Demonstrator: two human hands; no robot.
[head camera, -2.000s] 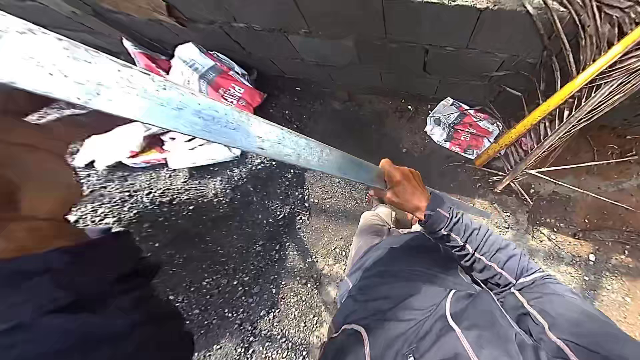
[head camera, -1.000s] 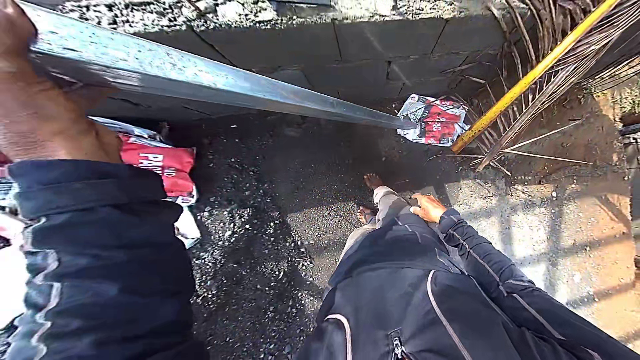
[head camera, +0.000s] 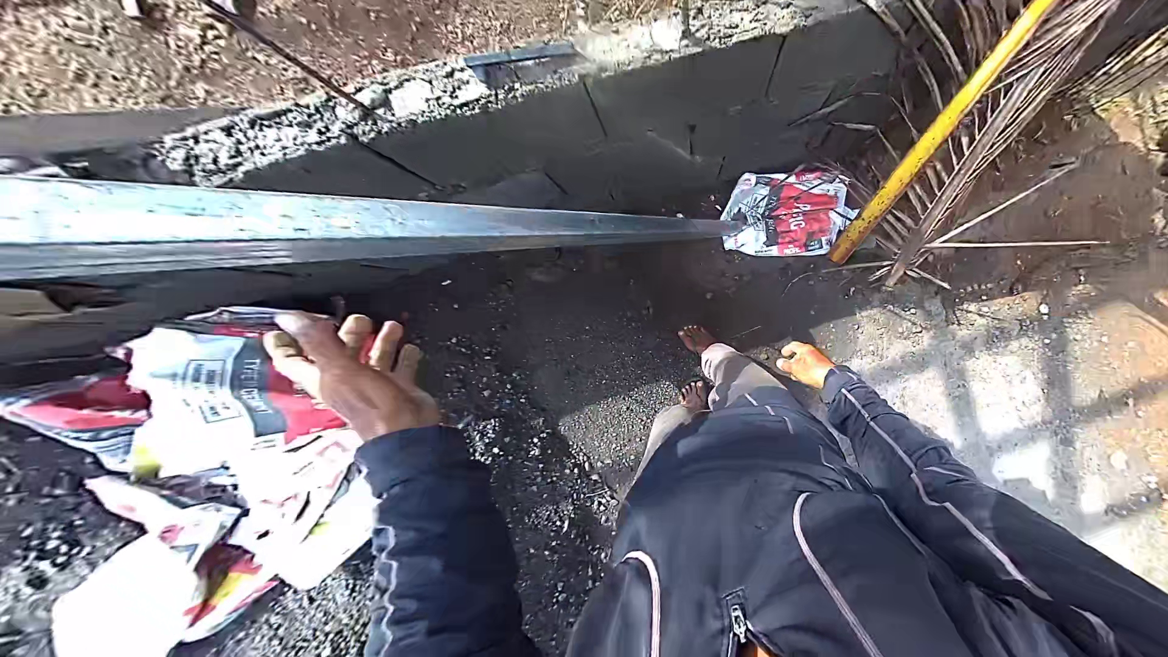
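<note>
My left hand (head camera: 356, 374) is off the metal bar, its fingers apart and nothing in them, above crumpled paper sacks (head camera: 214, 392) at the left. The long galvanized metal bar (head camera: 365, 228) runs from the left edge to a smaller crumpled sack (head camera: 792, 214) by the block wall; its far end meets or overlaps that sack. Near my right thigh hangs my right hand (head camera: 807, 365), fingers curled; whether it holds anything is not visible. Neither hand touches the bar.
A low concrete block wall (head camera: 639, 137) crosses behind the bar, with rough mortar and bare soil beyond. A yellow pole (head camera: 940, 137) leans beside dry palm fronds (head camera: 995, 164) at the upper right. Dark gravel (head camera: 511, 438) lies around my bare feet.
Two seconds ago my right hand was on the bar; it is now lowered by my thigh. My left hand, at the bar one second ago, has come away from it. The view has shifted.
</note>
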